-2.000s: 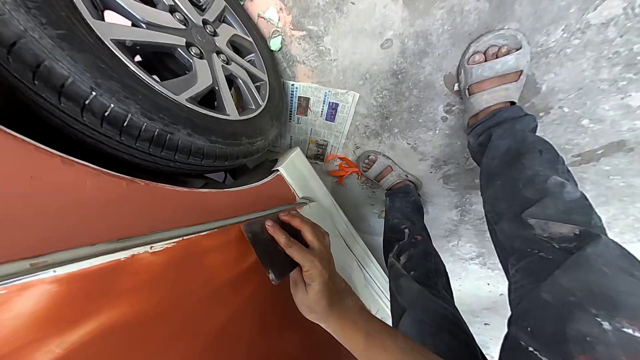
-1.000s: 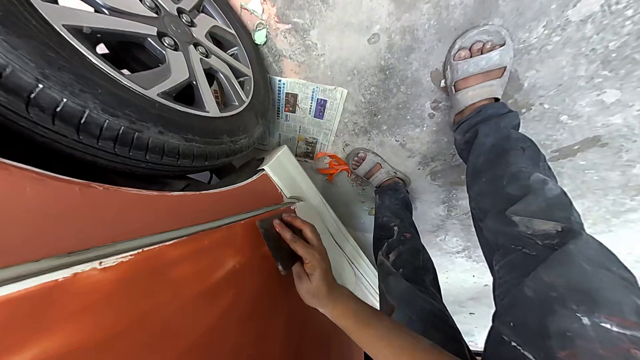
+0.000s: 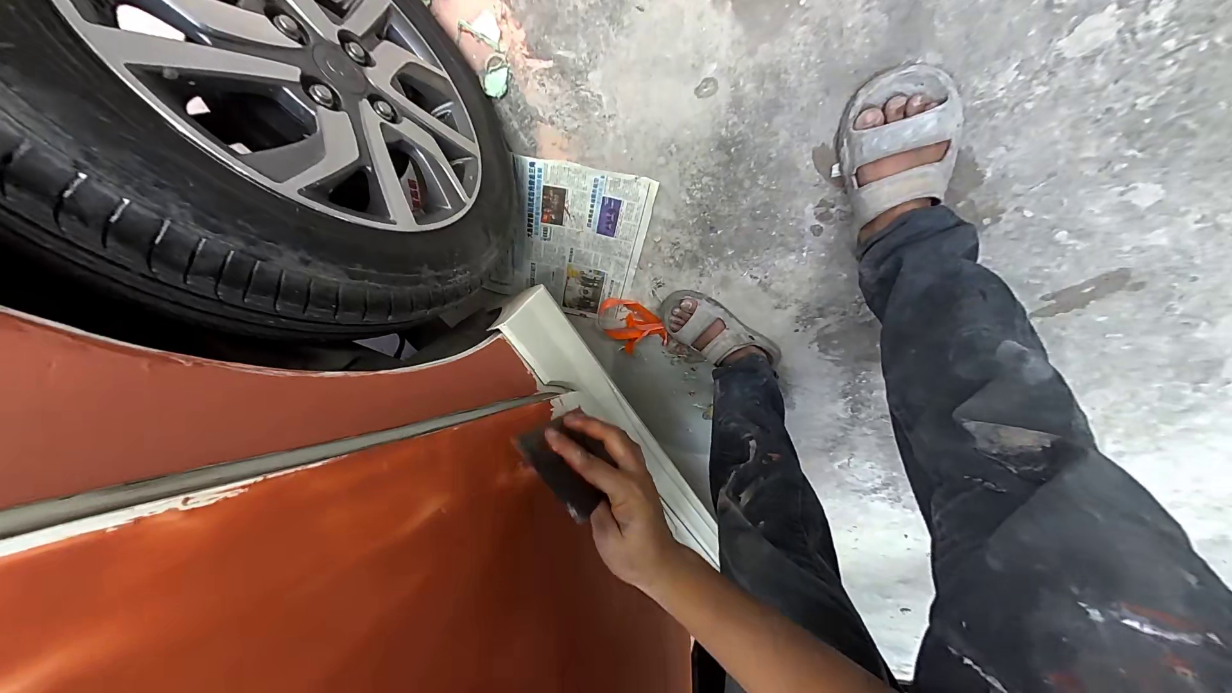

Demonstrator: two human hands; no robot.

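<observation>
My right hand (image 3: 621, 500) grips a dark, flat, rectangular spreader or pad (image 3: 563, 472), its exact kind unclear. The tool lies over the glossy orange car panel (image 3: 318, 568), near that panel's upper right corner. Beside its upper end, a whitish patch (image 3: 566, 402) shows by the end of a grey strip (image 3: 318, 457). This strip runs between the glossy panel and a duller reddish panel (image 3: 241, 404). A whitish, chipped band borders the glossy panel. Along the right edge runs a pale sill (image 3: 587, 385). My left hand is out of view.
A car wheel (image 3: 337, 72) with a black tyre fills the upper left. Newspaper (image 3: 587, 226) and an orange ribbon-like scrap (image 3: 632, 323) lie on the stained concrete floor (image 3: 751, 164). My sandalled feet (image 3: 905, 144) stand to the right, and my left leg (image 3: 770, 462) is close to the sill.
The tool stays in my right hand but has shifted and tilted near the panel's corner. The whitish patch by the strip's end now shows more plainly.
</observation>
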